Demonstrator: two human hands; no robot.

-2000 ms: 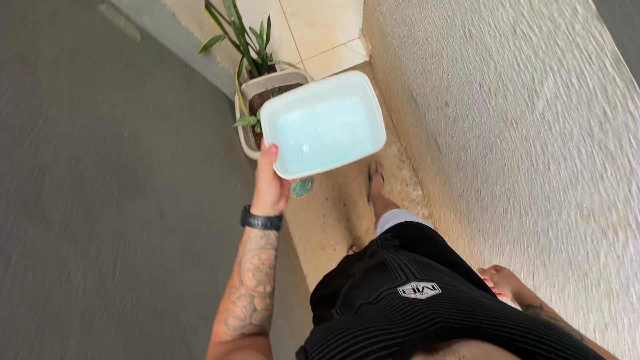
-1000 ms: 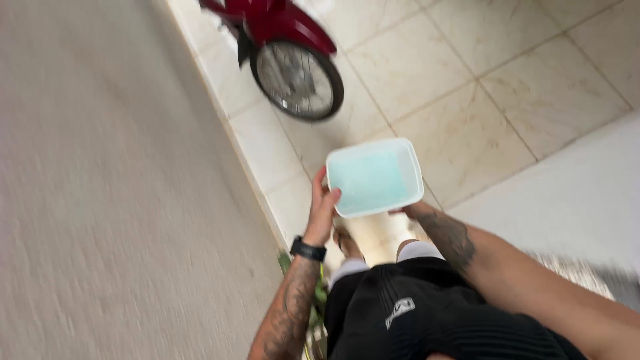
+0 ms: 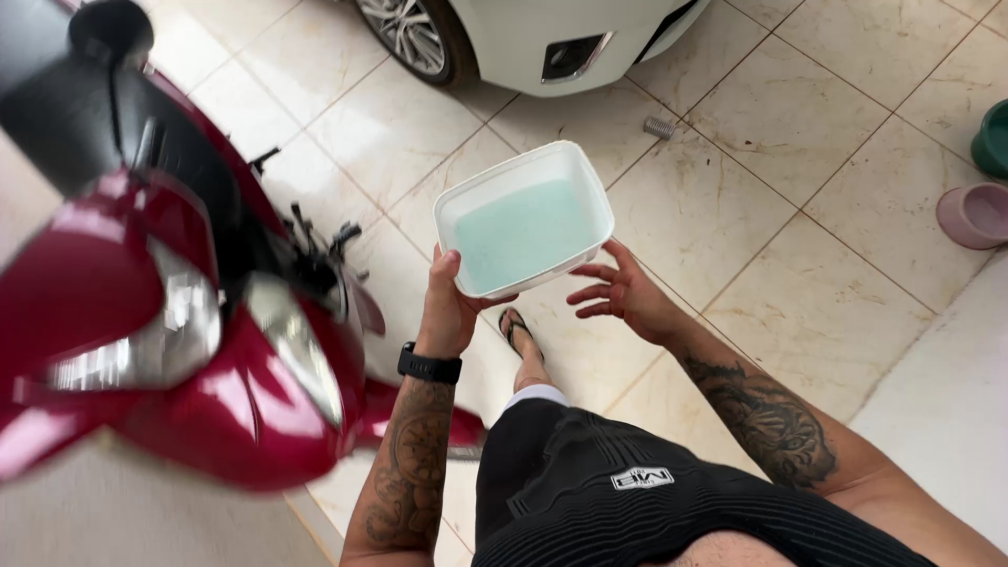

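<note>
A white rectangular plastic container with pale blue-green liquid inside is held in front of me, slightly tilted in the view. My left hand grips its near left corner, the thumb on the rim and the fingers beneath. Beside the near right corner is my right hand, its fingers spread. Its index fingertip is close to the container's underside; whether it touches cannot be told. A black watch is on my left wrist.
A red motorcycle stands close on the left. Ahead is a white car with its wheel on the tiled floor. A small ribbed object lies near it. Green and pink bowls are at the right, near a white wall.
My right hand, low by my side two seconds ago, came to the container's right side and now has its fingers spread. My left hand keeps its grip. The view has moved from the plant toward the vehicles.
</note>
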